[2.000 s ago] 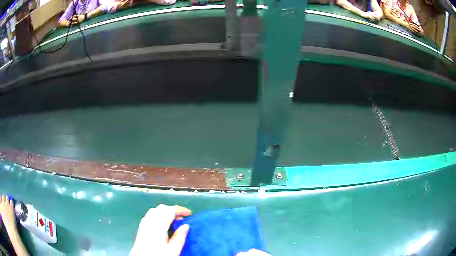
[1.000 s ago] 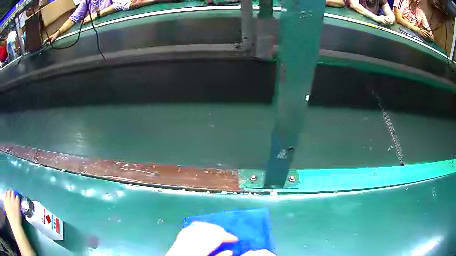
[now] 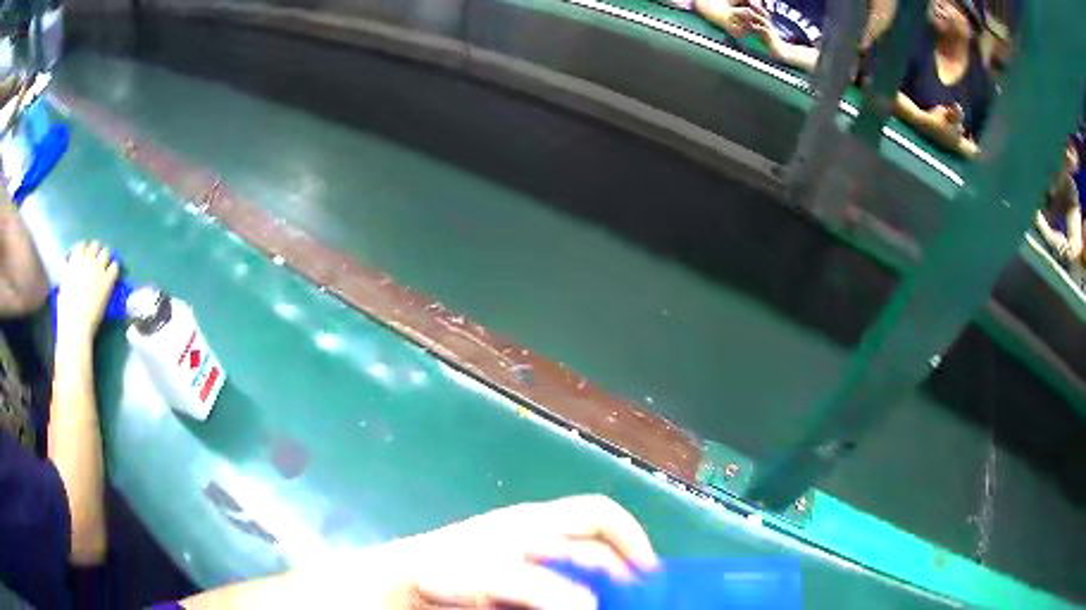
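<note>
The blue cloth [image 3: 715, 586] lies low in the picture, at its bottom edge, blurred and partly cut off. My left hand [image 3: 524, 554] comes in from the lower left with its fingers curled over the cloth's left end and gripping it. The fingertips are partly hidden by the cloth and blur. My right hand is not in view. The glossy green worktop [image 3: 476, 477] lies under and around my left forearm.
A white bottle [image 3: 179, 358] with a dark cap lies at left beside a neighbour's hand [image 3: 86, 286] on blue cloth. A brown edging strip [image 3: 476, 346], green post [image 3: 905, 322] and conveyor belt [image 3: 500, 250] are ahead. People sit beyond [image 3: 947, 83].
The view has swung left and tilted, so the bottle and neighbour's arm show more fully and the post leans. My left hand now reaches farther across. My right fingertips have left the picture.
</note>
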